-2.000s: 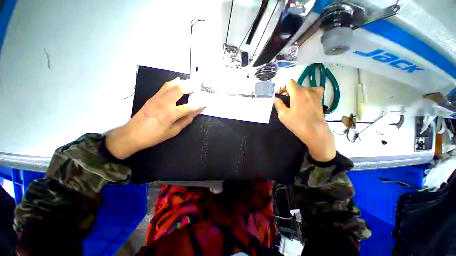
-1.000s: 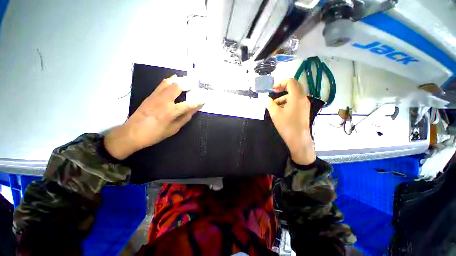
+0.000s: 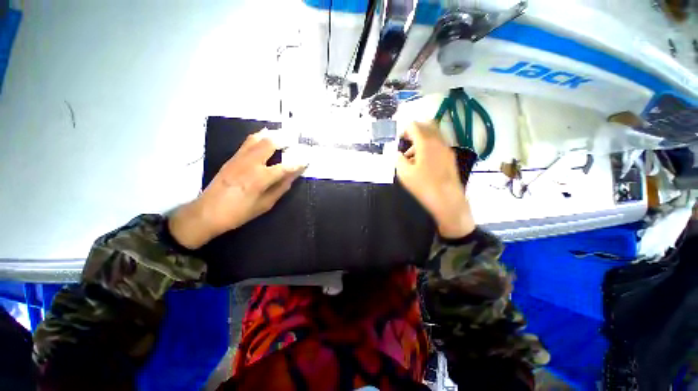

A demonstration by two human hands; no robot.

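A black fabric panel with two faint stitch lines lies under the machine head and reaches the table's front edge. A bright white strip lies across its upper part at the needle area, which is washed out by glare. My left hand presses on the panel, thumb and fingertips at the strip's left end. My right hand is at the strip's right end, beside a grey block, fingers bent and slightly blurred. Whether it grips the cloth is hard to tell.
The white sewing machine with "JACK" lettering spans the back right. Green-handled scissors, a pale-handled tool and small metal parts lie to the right. Blue crates stand below, with dark cloth at far right.
The machine and tools have shifted left in view. My right hand has moved left along the strip, and black cloth shows to its right. My left hand stays at the strip's left end.
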